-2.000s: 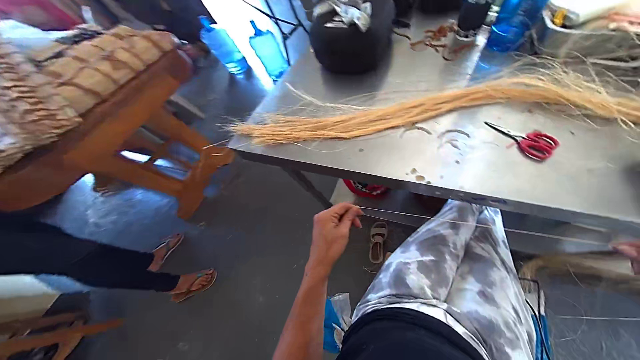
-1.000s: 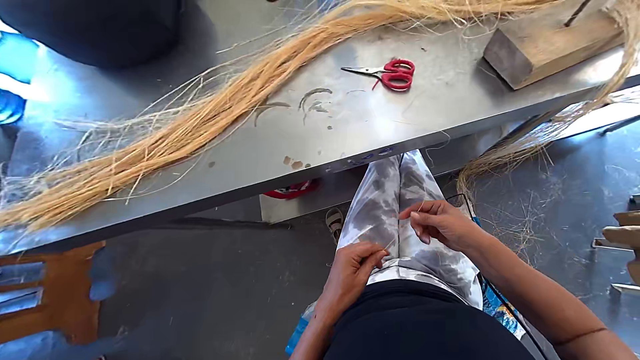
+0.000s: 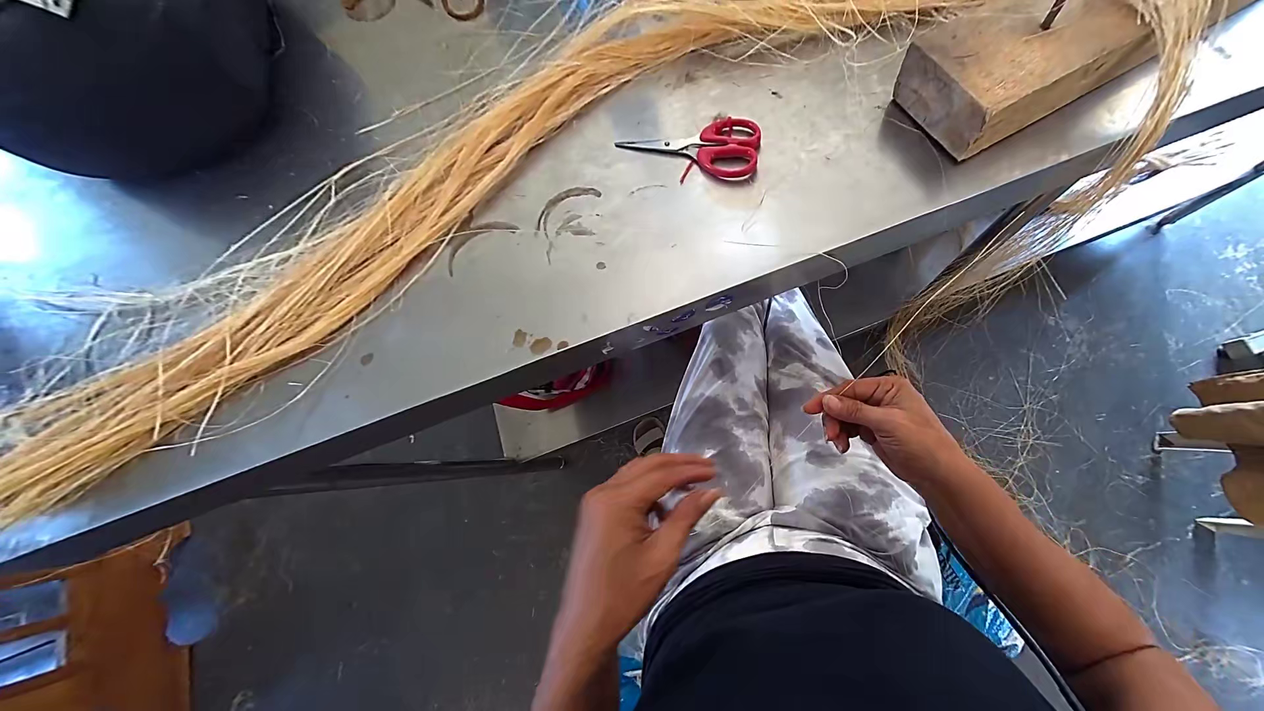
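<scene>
My left hand (image 3: 642,538) hovers over my lap, thumb and fingers apart, with nothing visible between them. To its right, above my thigh, my right hand (image 3: 879,415) pinches a thin fibre strand (image 3: 874,360) between thumb and forefinger. A long bundle of straw-coloured plant fibre (image 3: 395,237) lies slantwise across the metal table (image 3: 474,296). Red-handled scissors (image 3: 726,148) rest on the table, their blades a little apart and pointing left. More loose fibre (image 3: 1071,212) hangs over the table's edge at the right.
A wooden block (image 3: 997,79) with a metal spike stands at the table's upper right. A dark rounded object (image 3: 128,89) sits at upper left. Below the table are a shelf and a red item (image 3: 558,390). Wooden furniture (image 3: 109,622) is at lower left; fibre scraps (image 3: 1027,444) litter the floor.
The strand stretched between my hands two seconds ago is no longer held taut between them. My left hand has opened and moved away from the lap. The view has swung to the right.
</scene>
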